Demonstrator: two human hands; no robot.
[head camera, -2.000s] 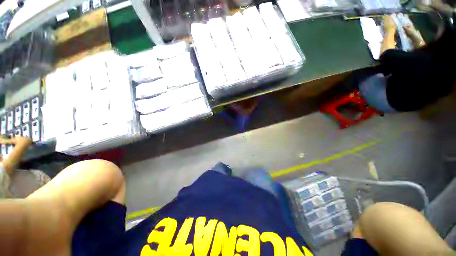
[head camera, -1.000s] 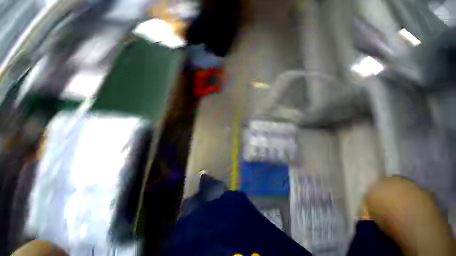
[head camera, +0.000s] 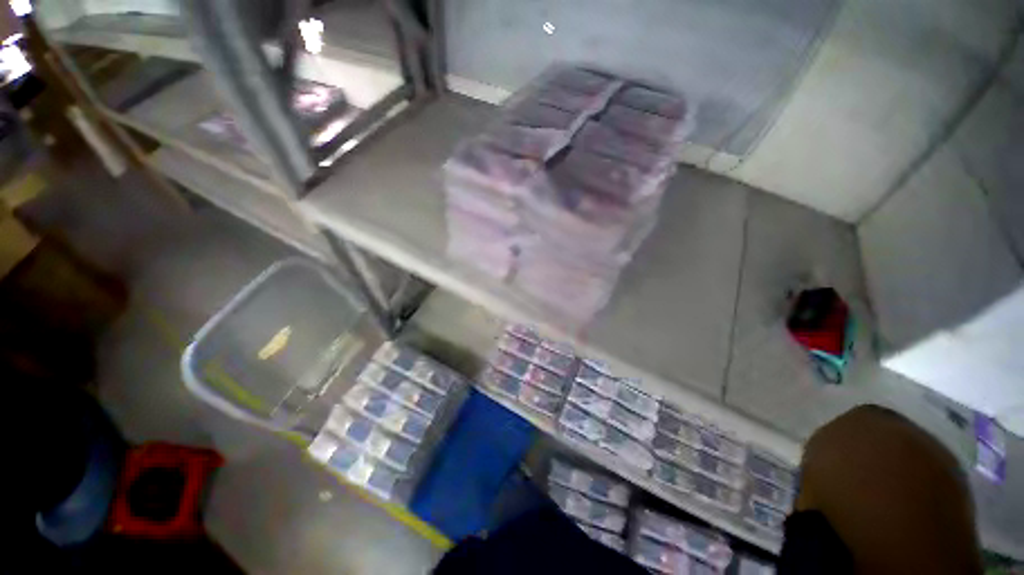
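Observation:
Neither of my hands is in view; only part of my bent right arm shows at the lower right, its hand hidden or outside the picture. A tray stack (head camera: 567, 185) with pinkish bagged products stands on the grey shelf (head camera: 685, 270) in front of me. A small red-black and teal item (head camera: 821, 326) lies on the shelf to its right. Below the shelf, several lower trays of bagged products (head camera: 612, 416) stand in a row.
A tray stack (head camera: 391, 421) stands on the floor beside a blue mat (head camera: 472, 466). A pale rounded trolley handle (head camera: 197, 371) rises to its left. A shelf post (head camera: 264, 107) stands at the upper left. A red stool (head camera: 165, 489) is at the lower left.
The view has swung right, away from the green bench and its white tray stacks, to the grey shelf. My left arm has gone out of the picture.

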